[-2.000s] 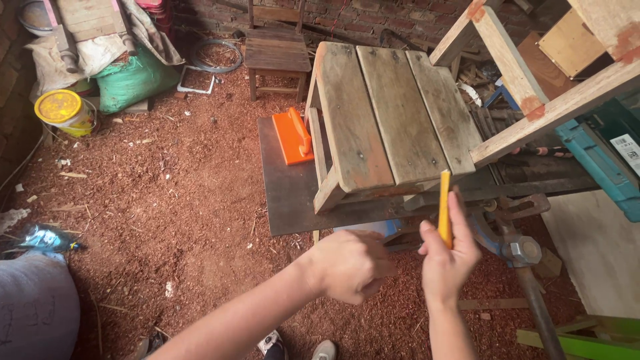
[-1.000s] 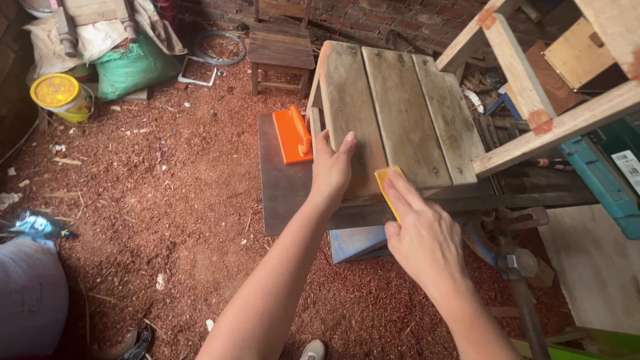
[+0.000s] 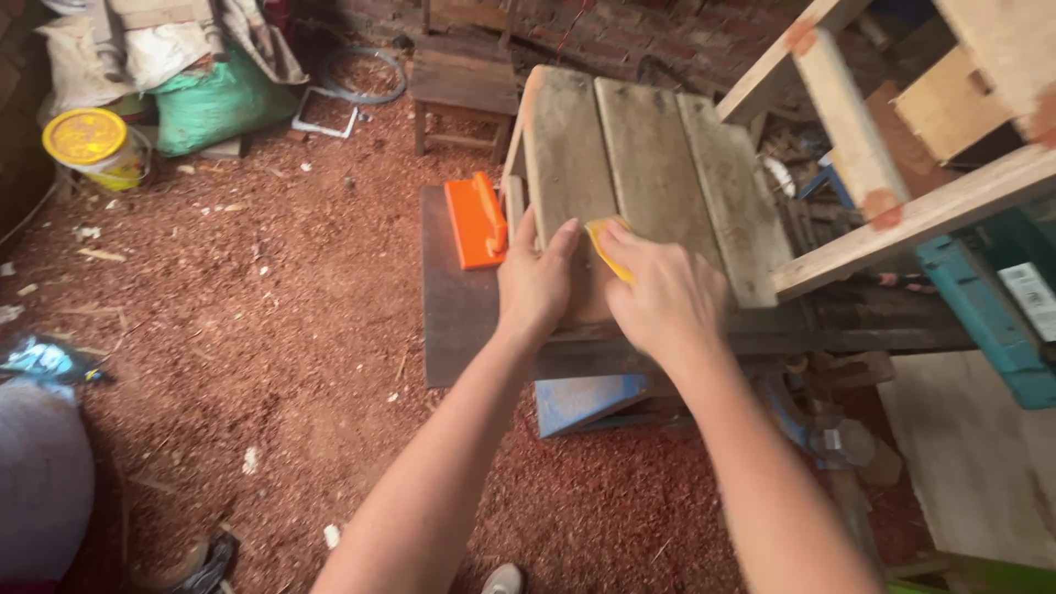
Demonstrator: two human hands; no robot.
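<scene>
A wooden chair with a seat of three slats (image 3: 652,157) lies on a dark work board (image 3: 462,330). My right hand (image 3: 672,293) presses a folded yellow sheet, seemingly sandpaper, (image 3: 609,247) against the left slat near its front end. Against the left edge of that slat rests my left hand (image 3: 536,276), thumb on top and fingers along the side, partly out of sight. Just left of the chair, an orange plastic float (image 3: 474,223) with a handle lies on the board.
Behind the chair stands a small dark wooden chair (image 3: 464,74). A yellow-lidded bucket (image 3: 95,148) and a green sack (image 3: 219,103) are at the back left. A teal case (image 3: 990,313) is at right, a vise (image 3: 825,437) below the board. Shavings cover the floor.
Two seconds ago my right hand held the yellow sheet raised before the seat; it now lies on the left slat, farther left than one second ago. My left hand has come to the slat's edge.
</scene>
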